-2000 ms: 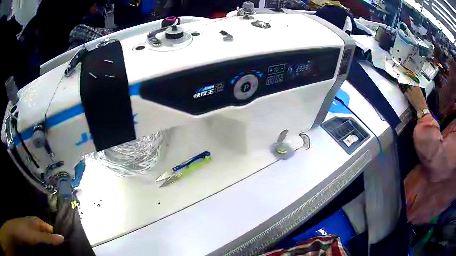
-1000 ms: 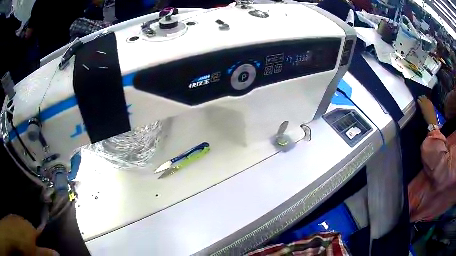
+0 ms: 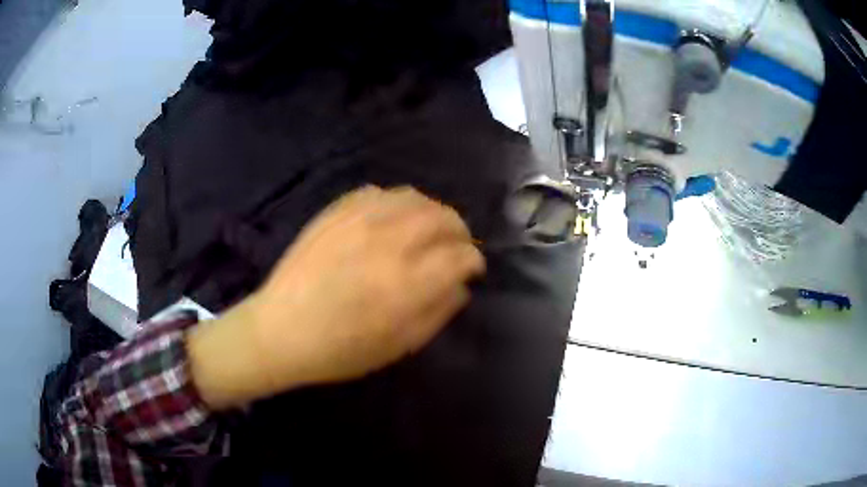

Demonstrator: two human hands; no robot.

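The dark cloth (image 3: 475,380) lies spread over the left and middle of the machine bed, its right edge beside the presser foot and needle (image 3: 587,185). My left hand (image 3: 375,281) is over the cloth, left of the needle, back of the hand up and fingers curled. It is blurred, and whether it grips cloth is hidden. A round metal-rimmed piece (image 3: 547,209) sits at the cloth's edge just left of the foot. A blue-grey cylindrical attachment (image 3: 649,204) stands right of the foot. My right hand is not in view.
The white machine head (image 3: 656,67) with a black cloth strip (image 3: 841,143) is at upper right. A pale thread tangle (image 3: 756,214) and thread snips (image 3: 810,302) lie on the bed at right. A crumpled dark stack (image 3: 352,33) is behind. Dark cloth also hangs at the left table edge.
The view has swung left from the machine's panel to the needle and cloth. My left hand, formerly at the lower left edge, now shows in the middle over the cloth.
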